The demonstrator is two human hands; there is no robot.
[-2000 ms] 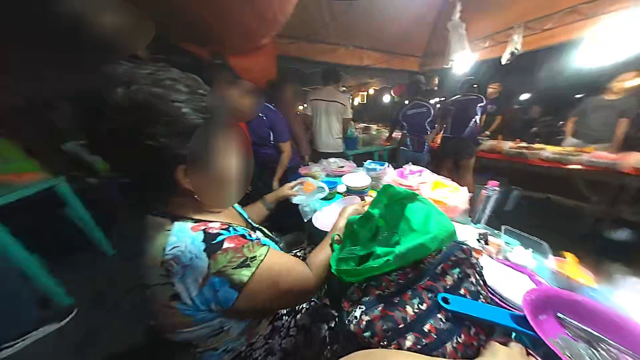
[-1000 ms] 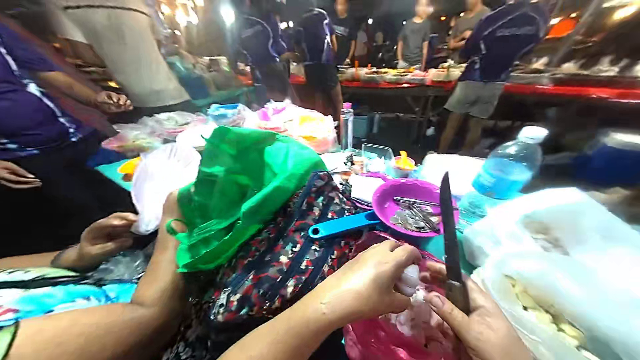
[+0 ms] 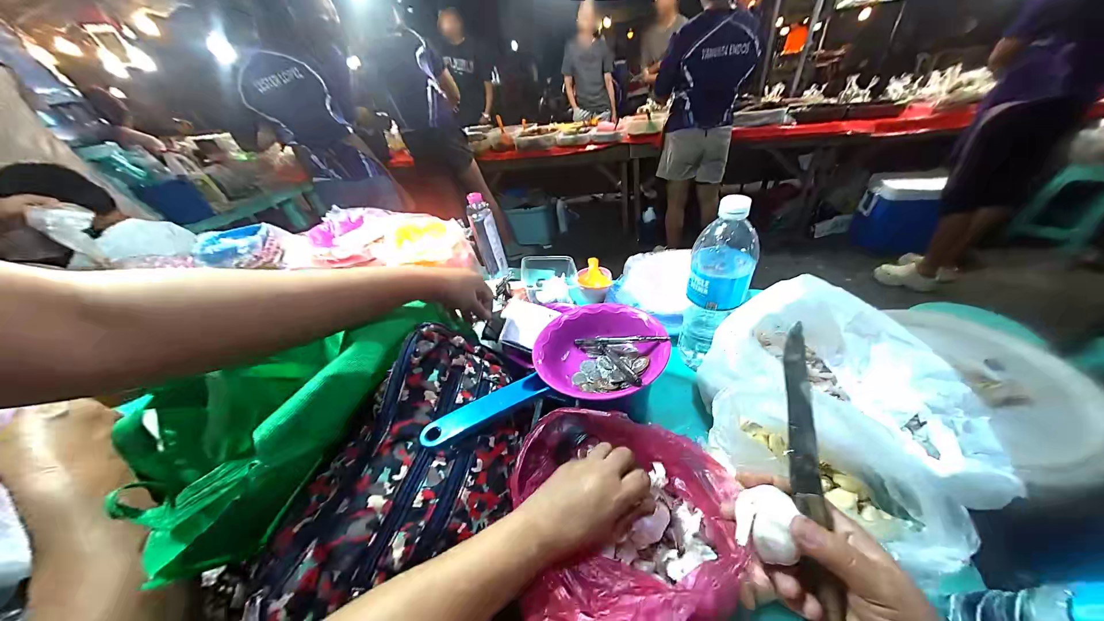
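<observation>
My right hand [image 3: 828,552] holds a knife [image 3: 802,414] with its blade upright, together with a whitish garlic bulb [image 3: 766,523]. Over a pink plastic bag [image 3: 569,431] of papery peelings [image 3: 677,535] is my left hand [image 3: 595,496], fingers curled down at the peelings; whether it grips any is hidden. Behind the bag, a purple bowl [image 3: 561,332] holds coins [image 3: 604,371] and metal utensils, with a blue handle [image 3: 492,410] beside it. On the right lies a white plastic bag [image 3: 897,379] with peeled garlic cloves [image 3: 854,496] in its near part.
A co-worker's arm [image 3: 216,323] crosses from the left above a green bag [image 3: 250,431] and a patterned bag [image 3: 414,448]. A water bottle [image 3: 720,280] stands behind the purple bowl. Farther back, people stand by a red-covered food table [image 3: 552,153]; a blue cooler [image 3: 897,211] is at right.
The view has swung right. My left hand has moved from the garlic at my right hand to the pink bag. The co-worker's arm now reaches across the green bag.
</observation>
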